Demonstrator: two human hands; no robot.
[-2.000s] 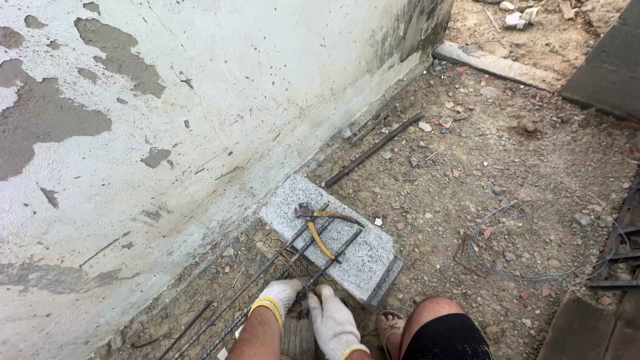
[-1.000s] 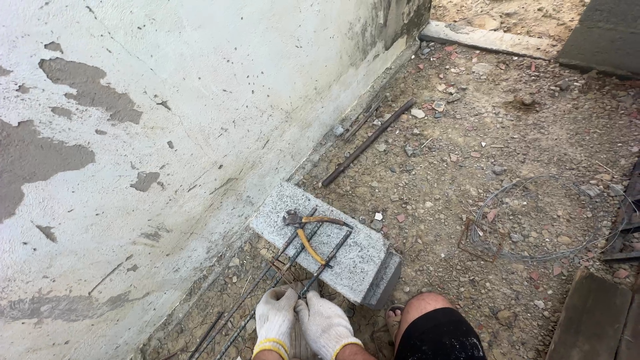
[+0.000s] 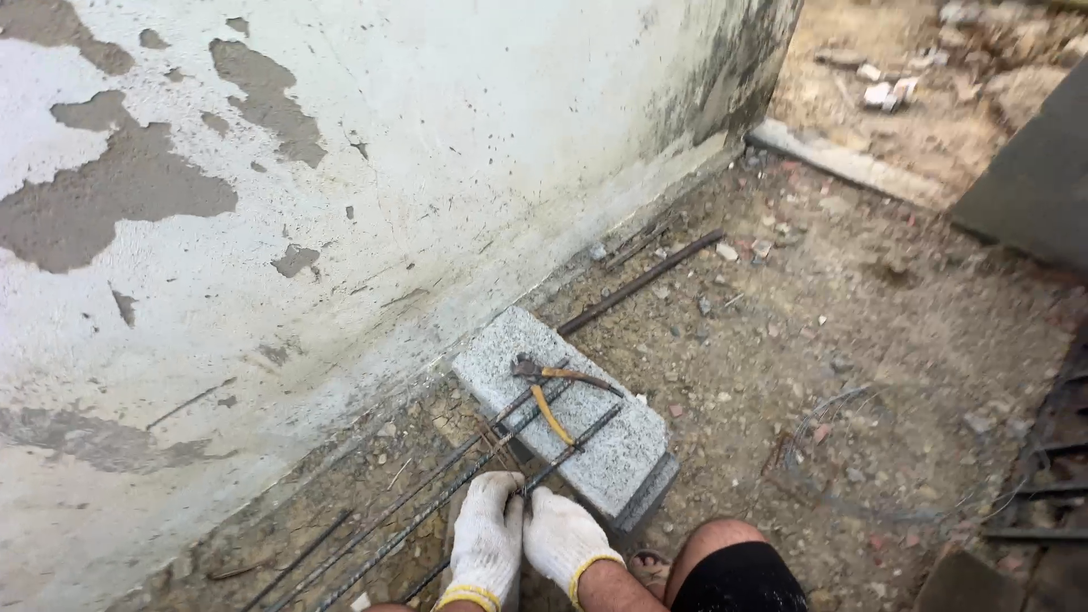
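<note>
My left hand [image 3: 486,531], in a white knit glove with a yellow cuff, and my right hand [image 3: 563,535], gloved alike, meet at a steel reinforcing bar [image 3: 568,452]. Their fingertips close around it near its middle; what else they pinch is hidden. The bar's far end rests on a speckled grey stone block [image 3: 625,459]. Left of it, more ribbed bars [image 3: 408,525] run side by side onto the block. End-cutting pincers [image 3: 551,382] with yellow handles lie spread across the bars on the block. Thin rusty wires [image 3: 497,444] lie near the block's left edge.
A peeling white wall [image 3: 408,204] rises at the left. Beyond the block, a rusty rod [image 3: 642,282] lies on gravelly soil. A loose wire coil [image 3: 799,450] lies at the right, near a dark metal grating [image 3: 1050,476] and a board [image 3: 965,582]. My knee is beside the block.
Both hands stay together at the same bar, with small shifts of the fingers and wrists. The pincers remain on the block. The view has shifted slightly.
</note>
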